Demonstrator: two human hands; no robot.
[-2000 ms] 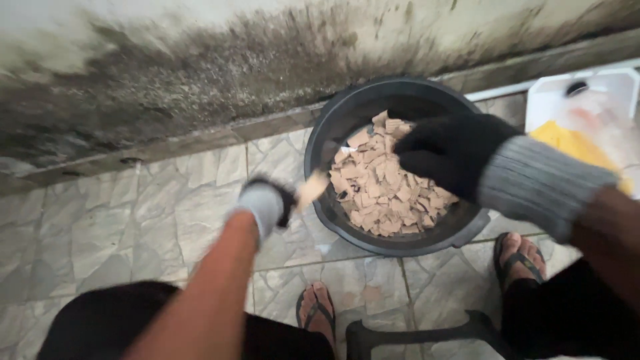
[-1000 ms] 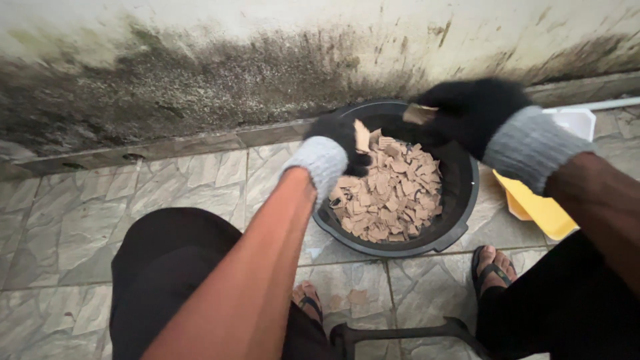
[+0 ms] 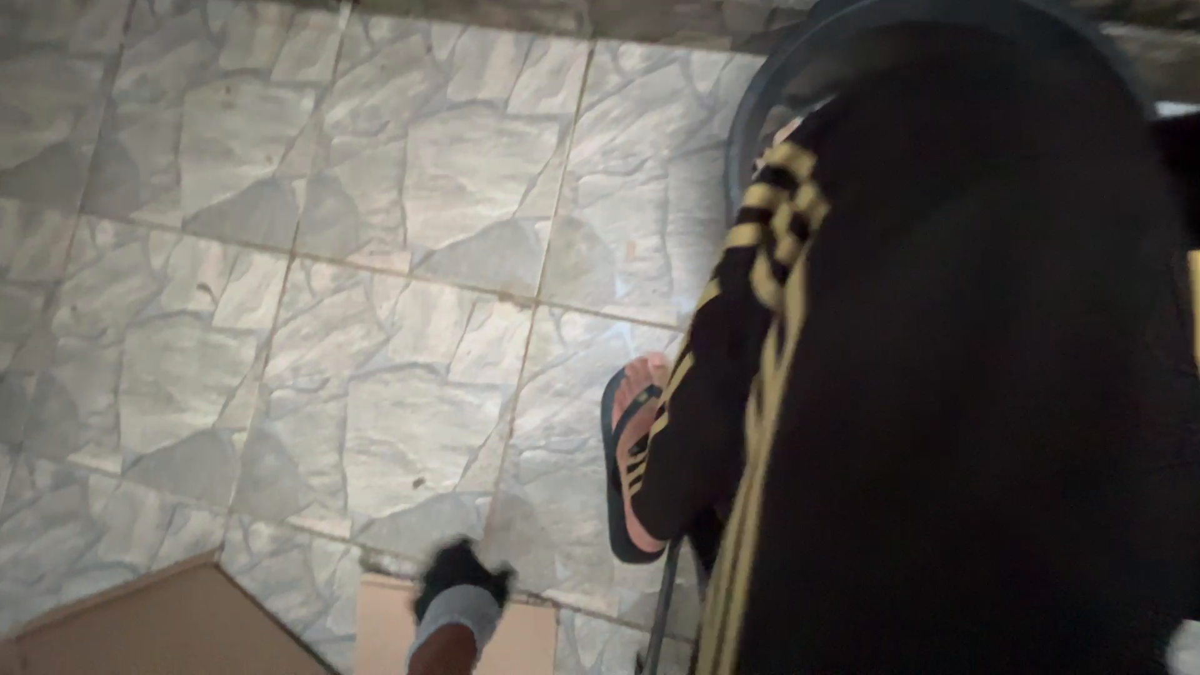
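My left hand [image 3: 461, 579], in a black glove with a grey cuff, is low in the view, over the upper edge of a flat tan cardboard piece [image 3: 520, 633]. Its thumb stands apart from the blurred fingers, and nothing shows between them; whether it touches the cardboard I cannot tell. A larger tan cardboard piece [image 3: 178, 623] lies at the lower left. At the top right is the dark round tub [image 3: 750, 122], mostly hidden behind my leg, with a bit of its contents showing. My right hand cannot be made out.
My leg in black trousers with yellowish stripes [image 3: 900, 375] fills the right side. My foot in a dark flip-flop [image 3: 637, 450] rests on the stone-patterned tile floor [image 3: 422, 422]. A thin dark bar [image 3: 664, 609], perhaps part of a seat, stands beside it.
The view has swung far to the left and down. My left hand has left the tub of tan pieces and is now by the flat cardboard. My right hand has gone out of sight.
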